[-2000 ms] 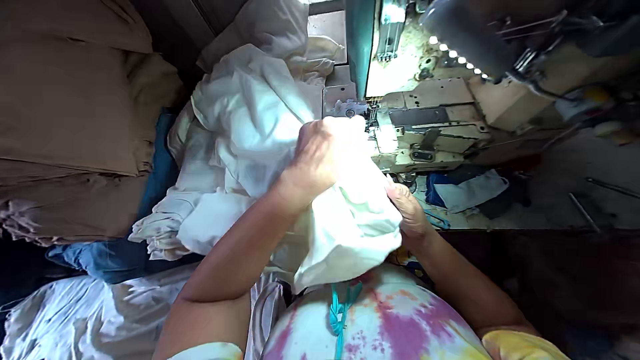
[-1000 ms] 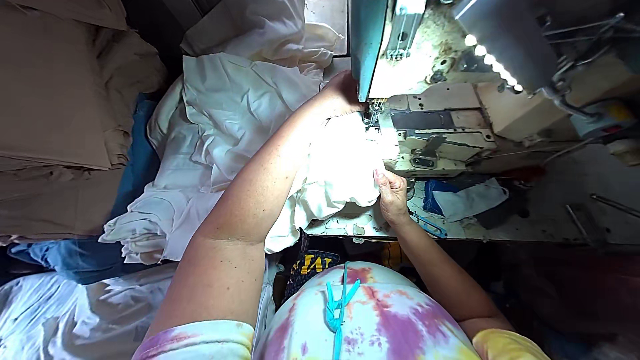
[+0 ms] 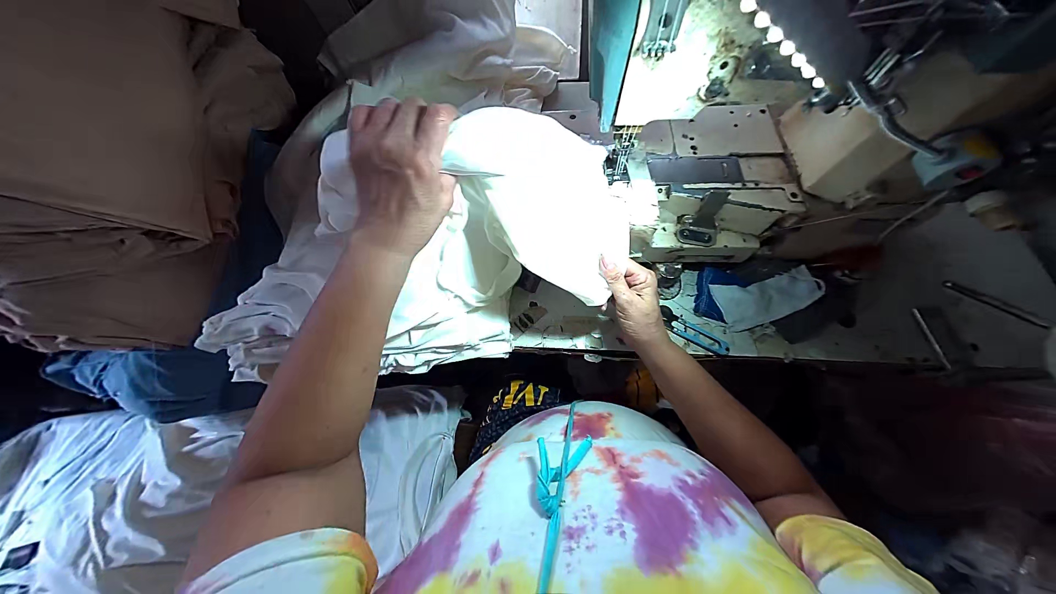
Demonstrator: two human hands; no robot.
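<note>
A piece of white fabric (image 3: 544, 190) stretches between my two hands, with its right edge beside the needles of an industrial sewing machine (image 3: 624, 148). My left hand (image 3: 402, 165) grips the cloth at its upper left, fingers curled over it. At the lower right corner, my right hand (image 3: 634, 297) pinches the edge between thumb and fingers. More white cloth (image 3: 445, 322) lies in folds under my left forearm, over the table edge. Strong lamp light washes out the fabric near the needles, so whether it lies under the presser foot I cannot tell.
Brown folded fabric (image 3: 99, 148) is piled at the left, with blue cloth (image 3: 140, 379) below it. Blue-handled thread snips (image 3: 697, 332) and cloth scraps (image 3: 767, 297) lie right of my right hand. An LED lamp (image 3: 784, 41) hangs above the machine bed. Metal rods (image 3: 994, 304) lie farther right.
My left hand has moved from beside the needles away to the left, and the white fabric is now spread between both hands. My right hand still holds the fabric's edge.
</note>
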